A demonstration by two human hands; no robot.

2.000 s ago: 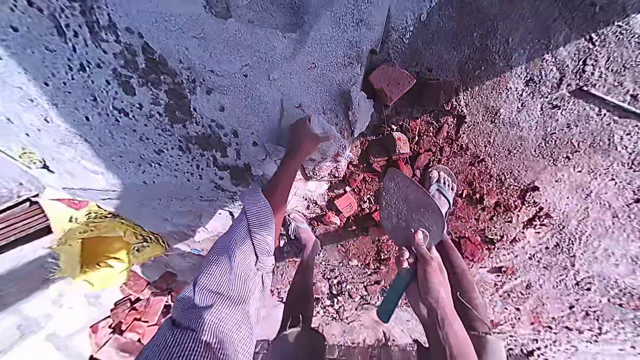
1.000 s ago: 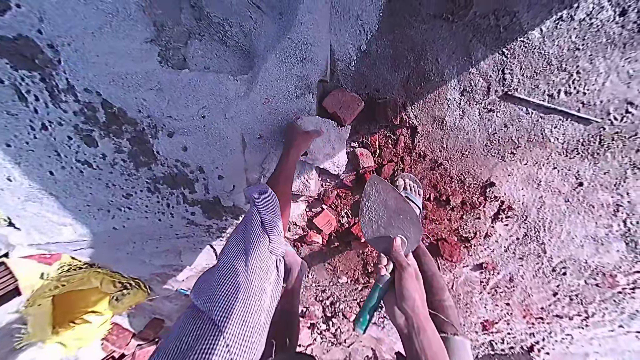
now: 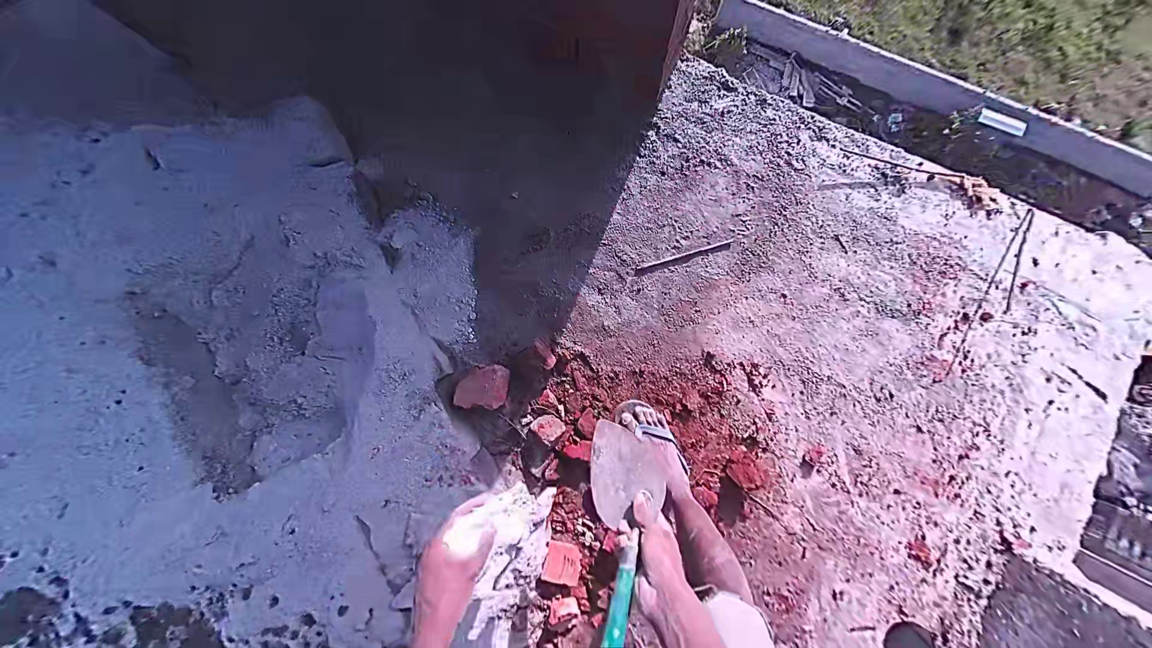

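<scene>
My right hand (image 3: 660, 549) grips a masonry trowel with a green handle (image 3: 621, 589); its broad grey blade (image 3: 623, 472) hangs above my sandalled foot (image 3: 650, 421). My left hand (image 3: 457, 551) is closed around a pale, whitish chunk (image 3: 472, 531), over light rubble at the edge of the grey slab. Between the hands lie broken red brick pieces (image 3: 562, 564) and red crumbs. A larger brick piece (image 3: 481, 387) rests farther forward, against the slab's edge.
Grey mortar or concrete (image 3: 270, 297) spreads across the left side. A dark shadow (image 3: 504, 135) falls across the upper middle. A thin rod (image 3: 684, 256) lies on rough ground at right; a low concrete curb (image 3: 927, 81) borders grass beyond.
The view has swung forward and right, showing the curb and grass. The left hand still holds the pale chunk and the right hand still holds the trowel.
</scene>
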